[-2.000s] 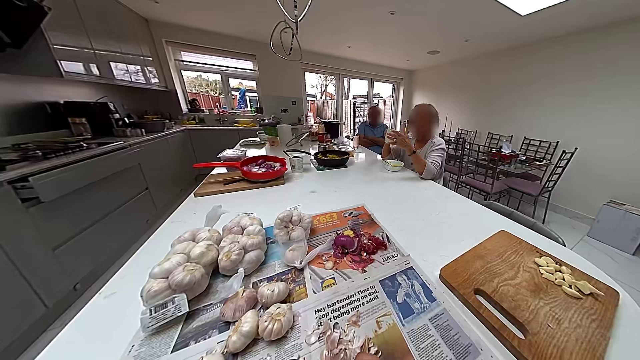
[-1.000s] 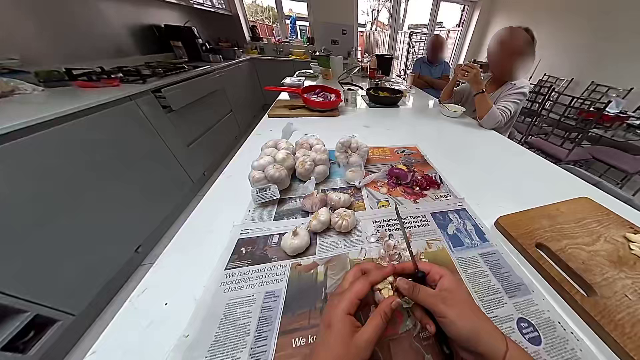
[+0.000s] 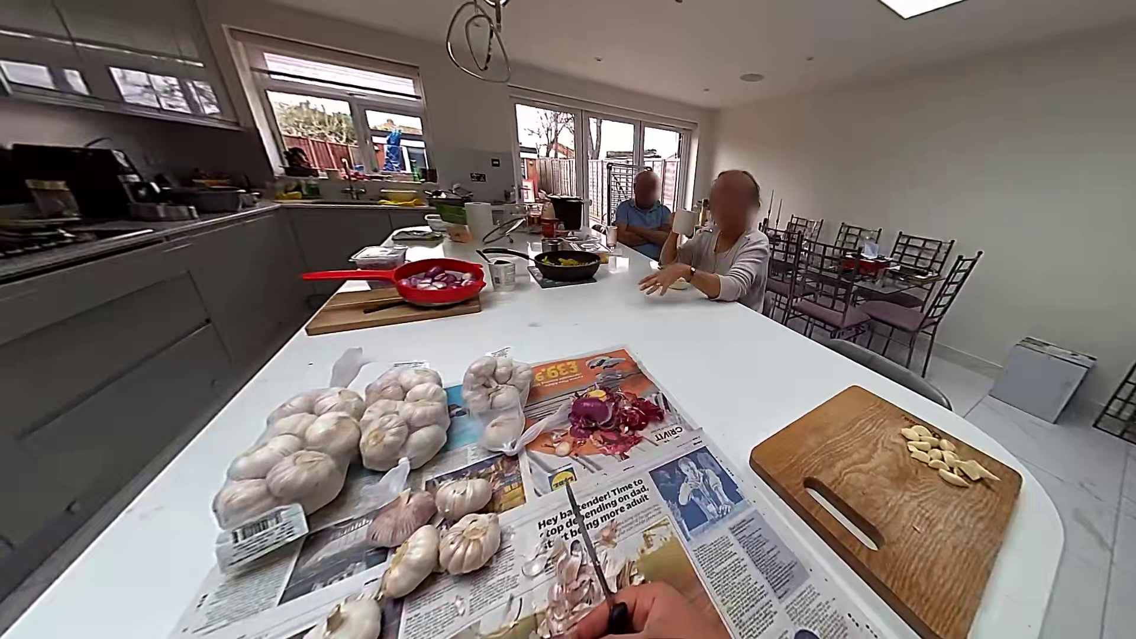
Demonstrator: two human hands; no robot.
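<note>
At the bottom edge, my right hand [image 3: 643,612] is closed on a kitchen knife [image 3: 587,543], its blade pointing up and away over the newspaper [image 3: 754,541]. Garlic skins [image 3: 572,581] lie under and beside the blade. My left hand is out of the frame, or too hidden at the bottom edge to make out. Loose garlic bulbs [image 3: 470,543] sit left of the knife, with netted bags of garlic [image 3: 306,448] behind them. Red onion skins [image 3: 612,417] are heaped on the paper. Peeled garlic cloves [image 3: 945,454] rest on a wooden cutting board [image 3: 896,506] at the right.
Farther back, a red pan [image 3: 439,282] of cut onion stands on another wooden board [image 3: 355,318]. Beyond it are a black frying pan [image 3: 566,264] and a glass jar [image 3: 503,273]. Two people sit at the far right side of the worktop [image 3: 568,324], one holding a mug [image 3: 684,222].
The view has tilted up. One second ago both hands were together around garlic, with the knife there; now only the right shows, low in view. The nearer person's one hand has lowered toward the worktop.
</note>
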